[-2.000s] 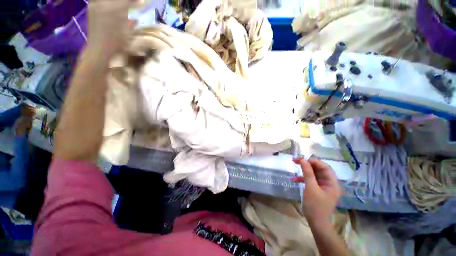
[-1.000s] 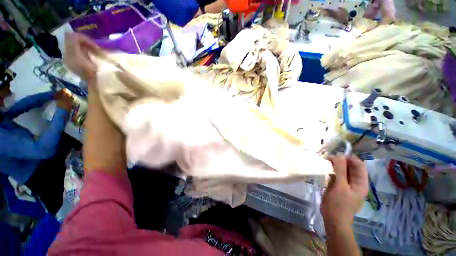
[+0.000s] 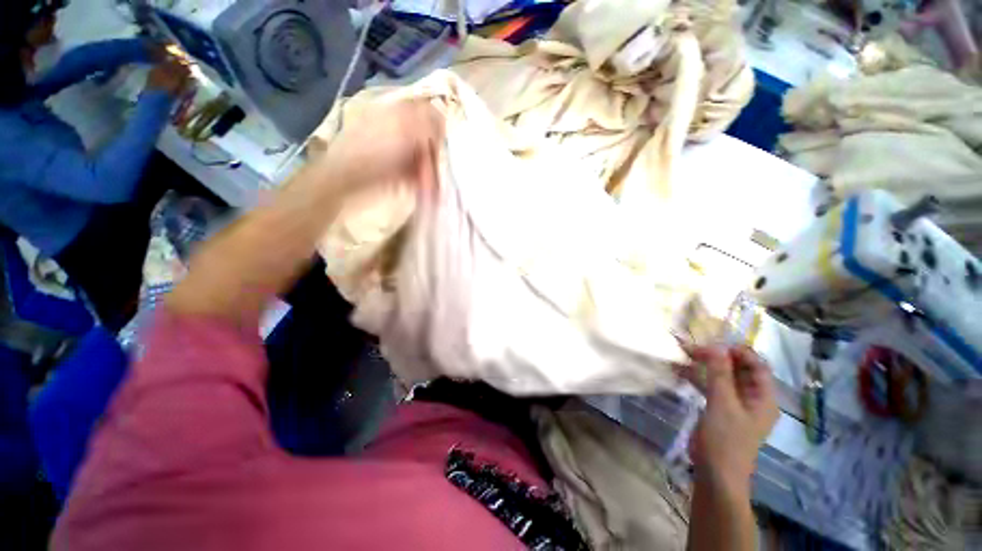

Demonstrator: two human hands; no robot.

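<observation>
A large cream garment piece stretches between my two hands, over the front of the white machine table. My left hand is blurred and lies on the cloth's upper left part; whether its fingers grip it is not clear. My right hand pinches the cloth's right corner between thumb and fingers, just left of and below the sewing machine head. A thin whitish strip hangs below my right hand. The needle area is blurred.
Heaped cream cloth lies behind the piece, with more cloth at the far right. Thread snips, red rings and pale strands lie right of my right hand. A person in blue sleeves works at the left.
The cloth was first bunched on the table, then lifted and stretched between my hands. My left hand has since moved right and inward. My right hand has gone from empty-looking to pinching the corner.
</observation>
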